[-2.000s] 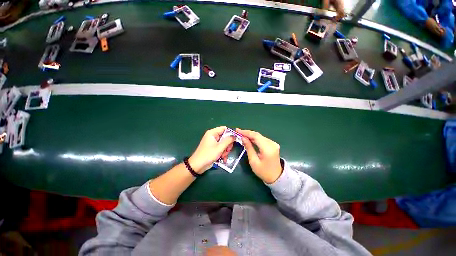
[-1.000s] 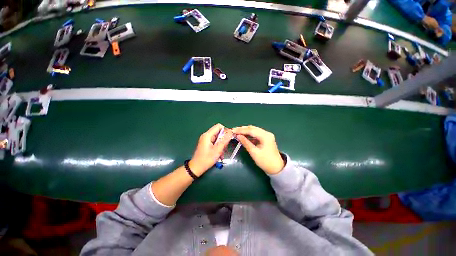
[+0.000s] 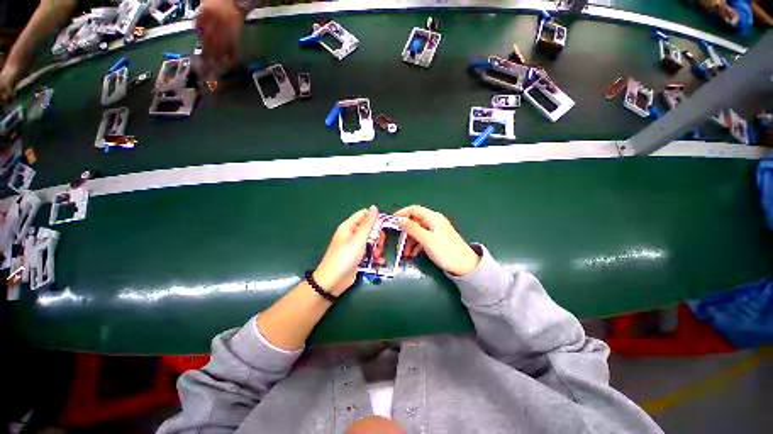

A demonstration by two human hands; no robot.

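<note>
A white rectangular housing with an open window is held above the green worktop in front of me. My left hand grips its left side, thumb near the top corner. My right hand has its fingers at the housing's top right corner and right edge. A blue cell shows at the lower left, below my left hand. Small dark and reddish parts lie along the housing's top end, too small to make out and partly covered by my fingers.
The green belt beyond the pale metal strip carries several housings with blue cells. Stacked housings lie at the far left. A coworker's blurred hand reaches over the belt. A grey post slants at the right.
The housing now stands more upright, its window facing me, with the blue cell still at lower left. A coworker's hand has appeared at upper left, and another housing now lies near it.
</note>
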